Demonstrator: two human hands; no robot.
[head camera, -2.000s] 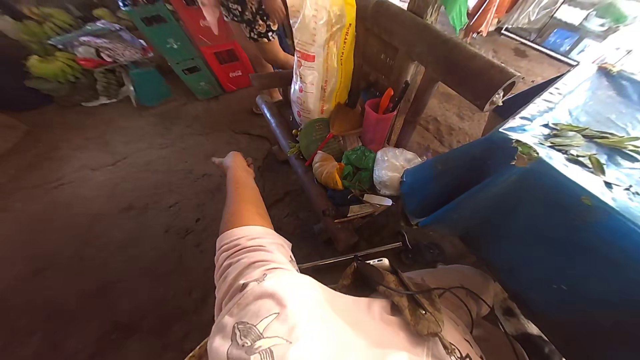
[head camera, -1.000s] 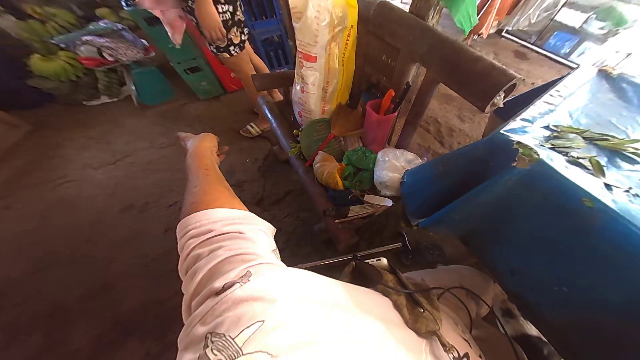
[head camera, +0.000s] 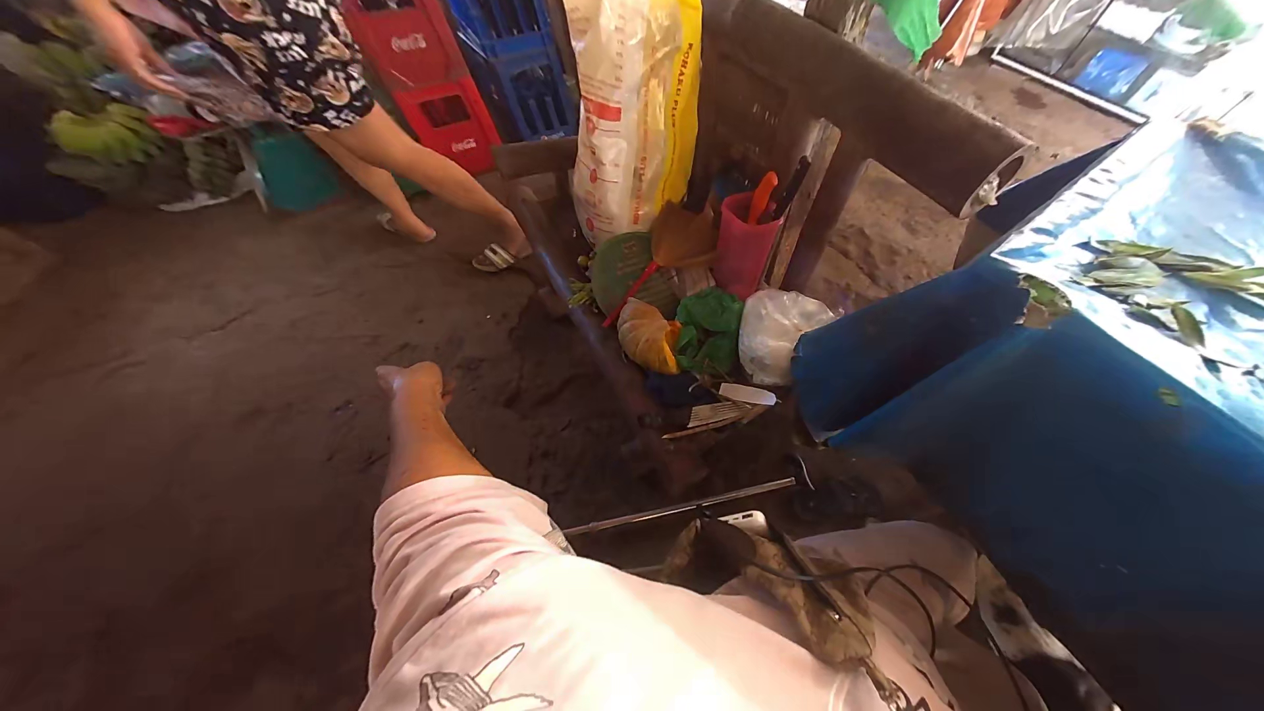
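My left hand reaches out over the dark dirt floor, to the left of a low wooden bench rail. Nothing is visible in it; its fingers look apart, though partly hidden behind the back of the hand. My right hand is not in view. Across my lap lies a brown cloth pouch, with black cables and a white device beside it. Beyond the rail are a squash piece, a green plastic bag, a white plastic bag and a pink container holding utensils.
Another person's legs stand at the upper left, near red crates, blue crates and bananas. A tall plastic sack leans by the bench. At the right is a blue-sided table with green pods or leaves on top.
My left hand went left at first, then came back nearer to my body. The other person has moved left, uncovering blue and red crates.
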